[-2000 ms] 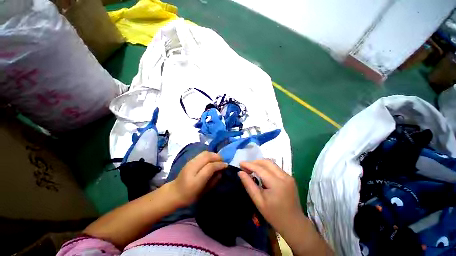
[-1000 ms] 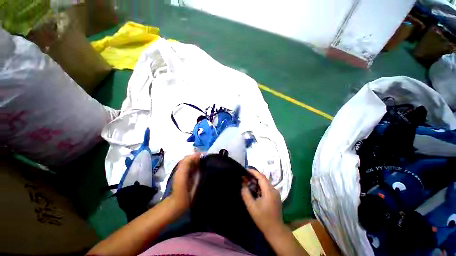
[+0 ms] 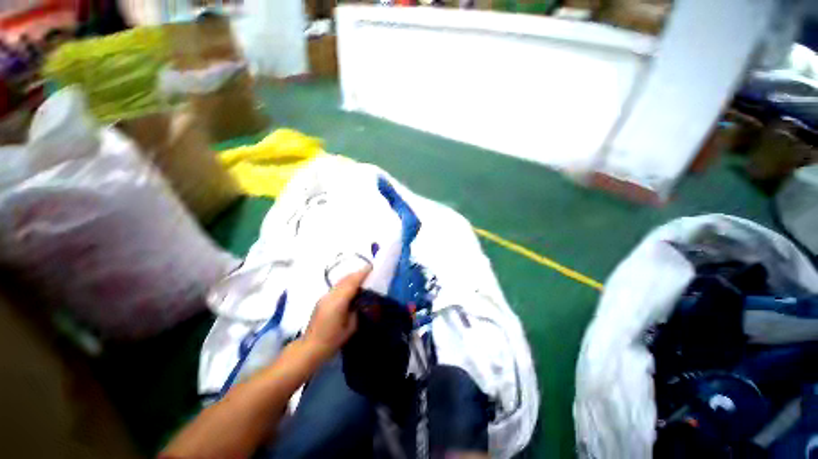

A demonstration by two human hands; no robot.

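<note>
My left hand (image 3: pixel 336 311) is closed on the upper edge of a black fabric section (image 3: pixel 378 345), held over my knees. A plush bag (image 3: pixel 395 242) with a blue fin and pale belly rises from the black fabric, its tail pointing forward. A printed strap (image 3: pixel 422 408) hangs down beside the black fabric. My right hand is not in view. Another blue and pale plush bag (image 3: pixel 260 348) lies on the white sack at the left, partly behind my forearm. The picture is blurred.
The white woven sack (image 3: pixel 336 193) lies flat before my knees. An open white bulk sack (image 3: pixel 614 359) with blue and black bags stands at right. A stuffed white sack (image 3: pixel 108 233) and brown carton stand at left. A yellow sack (image 3: pixel 274 157) lies beyond, before a low white wall.
My right hand has left the picture. My left hand has stayed on the black fabric, and the plush bag's tail now points forward. The view has tilted up.
</note>
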